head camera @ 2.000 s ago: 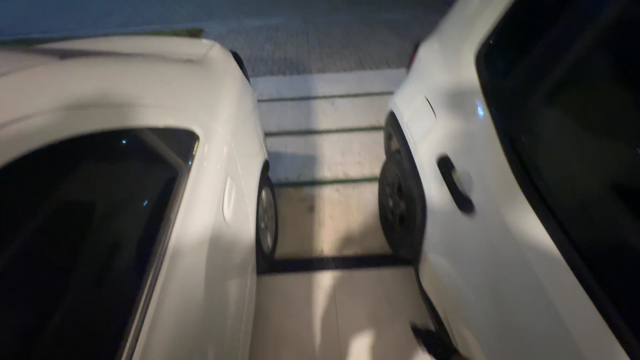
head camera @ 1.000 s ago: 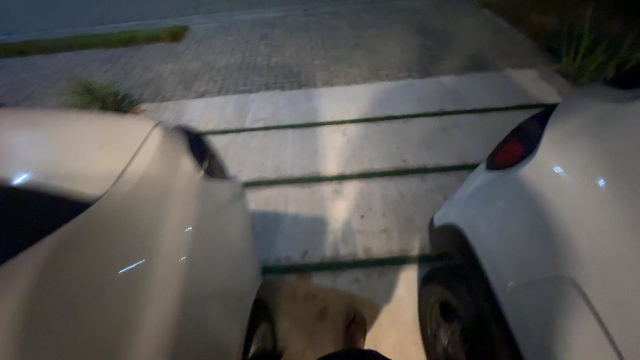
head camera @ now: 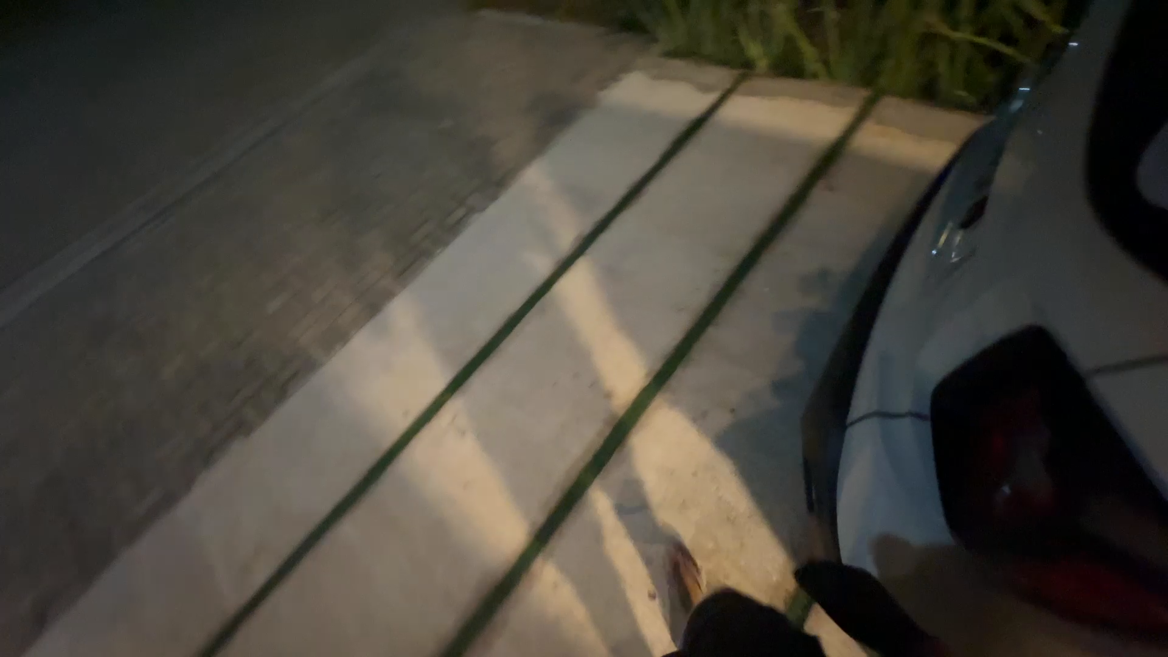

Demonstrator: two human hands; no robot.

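Neither my left hand nor my right hand can be made out. At the bottom, a foot (head camera: 684,575) rests on the pale concrete driveway (head camera: 547,365), with a dark rounded shape (head camera: 748,630), perhaps my clothed knee, just below it. Another dark, blurred shape (head camera: 853,598) lies to its right against the car; I cannot tell what it is. The rear of a white car (head camera: 1022,274) fills the right side, its dark red tail light (head camera: 1013,474) low in view.
Narrow green strips (head camera: 639,401) cross the concrete diagonally. Block paving (head camera: 301,301) borders it on the left, with a dark road (head camera: 109,119) beyond. Long-leaved plants (head camera: 849,46) grow at the top right. Shadows and bands of light fall over the slabs.
I have moved out from between two white cars to the rear of the right one. The left car has left the view, which has turned right toward the plants.
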